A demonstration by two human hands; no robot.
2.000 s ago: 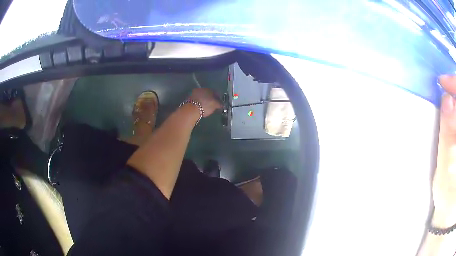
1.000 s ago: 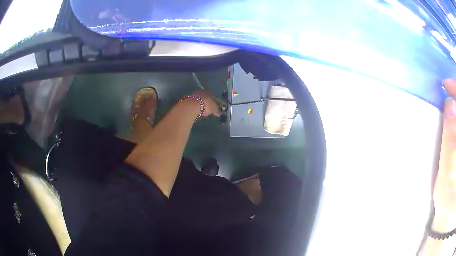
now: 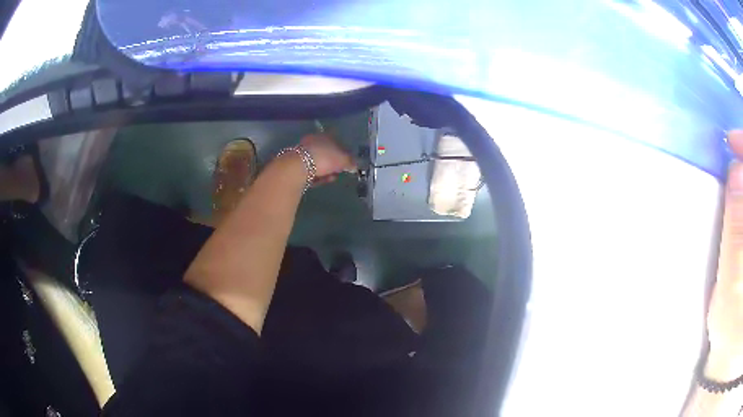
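A grey box (image 3: 403,191) with small coloured stickers stands under the table. My left hand (image 3: 328,158), with a beaded bracelet, reaches down to small dark fittings (image 3: 363,173) on the box's left side. Its fingertips are close to them; whether they hold anything is unclear. A glossy translucent blue template (image 3: 391,41) spans the top of the view. My right hand (image 3: 735,191) is cut off by the right edge, with its fingers by the template's edge; its grip is hidden.
The white table (image 3: 603,244) with a dark curved edge surrounds the opening on the right. A whitish roll or cone (image 3: 453,181) lies on the box, with a dark cord across. A tan shoe (image 3: 235,173) rests on the green floor. Dark clothing fills the lower left.
My left hand has drawn slightly left and up along the box's side, and its fingers look more extended. My right hand stays by the template's edge. The view has shifted slightly.
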